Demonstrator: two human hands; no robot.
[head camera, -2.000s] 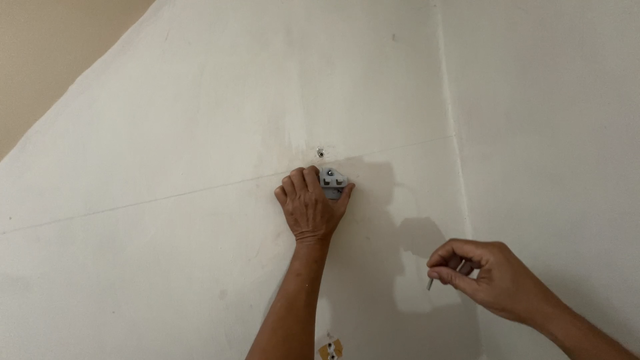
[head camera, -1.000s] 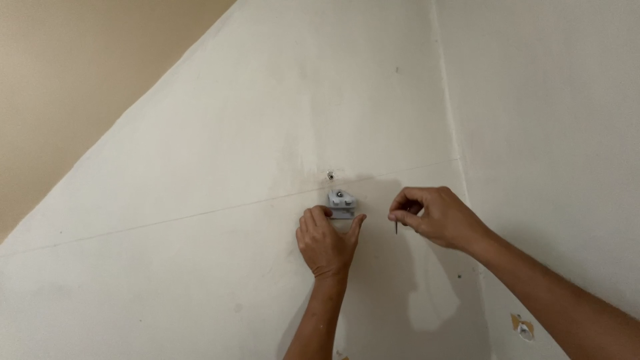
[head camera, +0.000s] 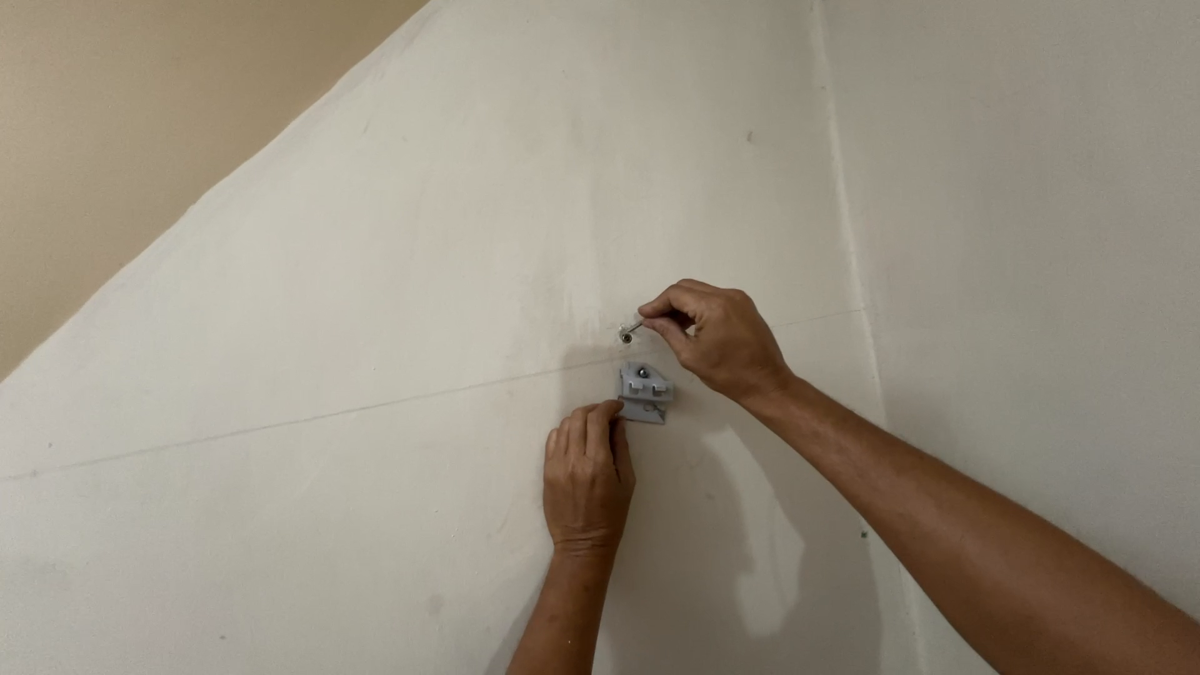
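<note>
A small grey metal bracket (head camera: 645, 394) lies against the white wall, with a round screw head or hole near its top. My left hand (head camera: 589, 473) is at the bracket's lower left edge, fingertips touching it; whether it grips the bracket is hard to tell. Just above the bracket is a hole (head camera: 626, 337) in the wall, with chipped paint around it. My right hand (head camera: 717, 337) pinches a thin metal pin or screw (head camera: 635, 327) between thumb and fingertips, its tip at the hole.
A faint pencil line (head camera: 356, 410) slopes up to the right across the wall, passing between hole and bracket. The wall corner (head camera: 848, 234) runs down at the right. A beige area (head camera: 141, 122) fills the upper left. A small dark spot (head camera: 863, 534) marks the wall near the corner.
My right hand has moved up and left with the thin piece, from right of the bracket to the hole. My left hand has shifted to the bracket's lower left side.
</note>
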